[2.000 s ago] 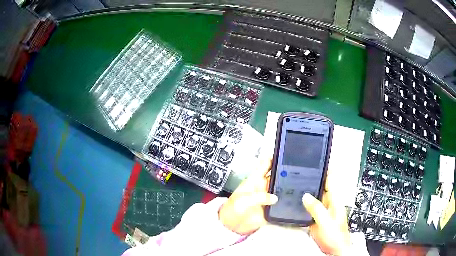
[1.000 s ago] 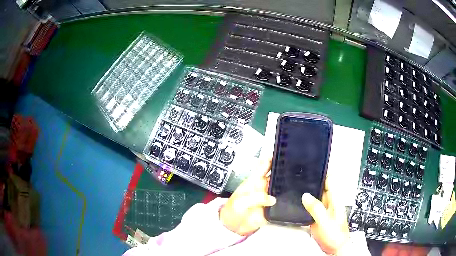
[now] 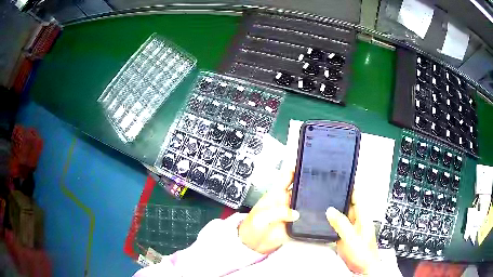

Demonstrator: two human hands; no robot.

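A black-framed smartphone [image 3: 324, 181] is held upright over the bench, its screen lit with a pale page too blurred to read. My left hand [image 3: 265, 224] grips its lower left side, thumb on the lower left edge. My right hand [image 3: 357, 238] grips the lower right side, thumb over the lower right of the screen. White paper [image 3: 377, 162] lies behind the phone on the bench, partly hidden by the phone and hands; no writing is readable.
A clear tray [image 3: 205, 138] of round dark pieces lies left, another [image 3: 421, 195] right. An empty-looking clear tray [image 3: 148, 86] lies far left. A partly filled black tray [image 3: 292, 54] and a fuller one [image 3: 443, 105] lie behind. Blue floor [image 3: 59, 189] is at lower left.
The phone screen went from a page with a grey block to dark, and now shows a different pale page. Hands and phone have hardly moved.
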